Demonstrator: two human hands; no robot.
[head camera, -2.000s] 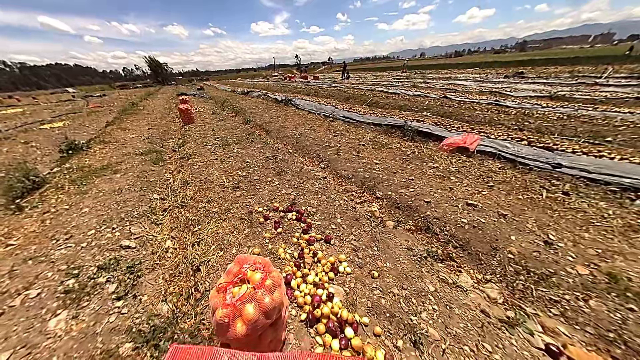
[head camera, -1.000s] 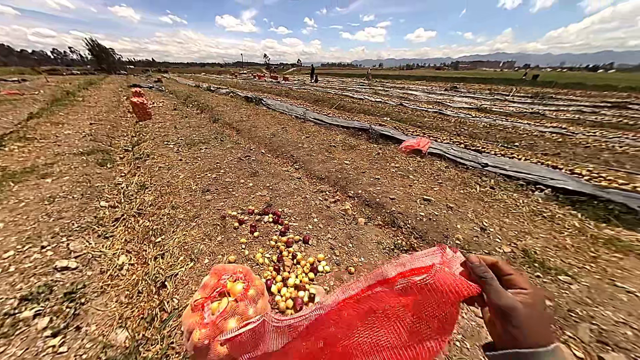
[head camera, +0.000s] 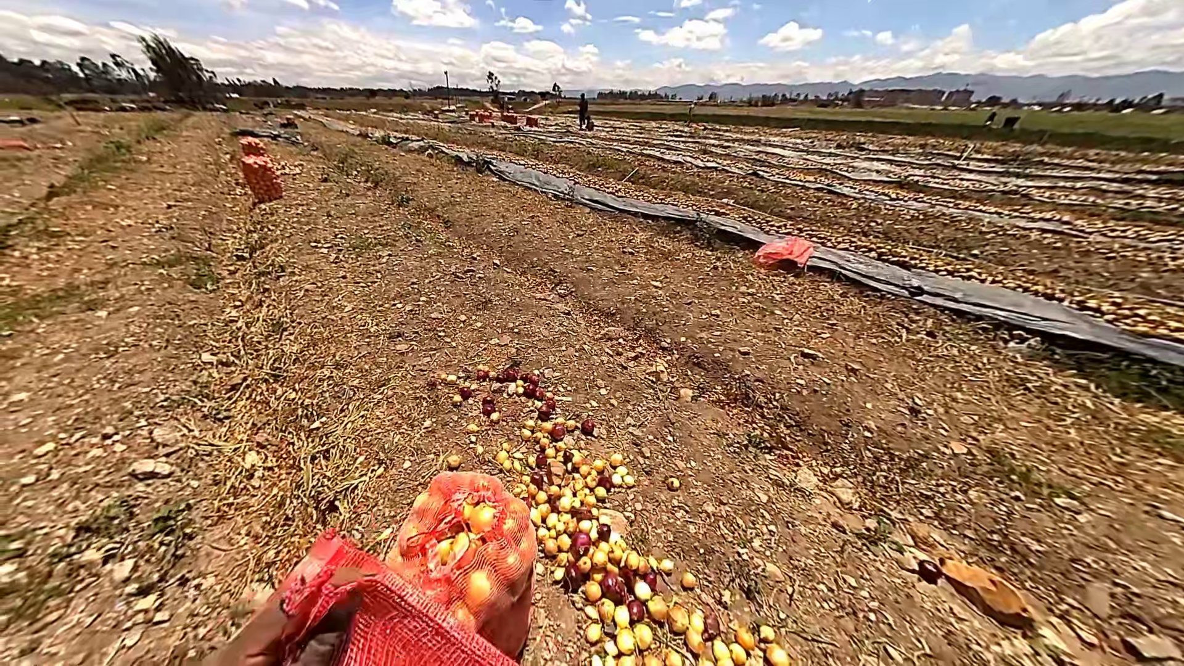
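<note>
My left hand (head camera: 319, 618), at the bottom left, is closed on the gathered edge of a red mesh sack (head camera: 402, 615), whose lower part runs out of the frame. Just behind it stands a filled red mesh bag of onions (head camera: 476, 555), its top partly open with yellow onions showing. To the right of that bag, loose yellow and purple onions (head camera: 592, 546) lie in a long heap on the dry soil. My right hand is outside the frame.
Filled red sacks (head camera: 262, 176) stand farther up the row at left. A red mesh bag (head camera: 783, 252) lies by a long strip of grey plastic sheeting (head camera: 916, 282). Beyond are rows of onions, and a distant person (head camera: 583, 111) stands in the field.
One second ago a hand at right held the red mesh sack stretched out; now that hand is out of view, and my left hand grips the sack at the lower left.
</note>
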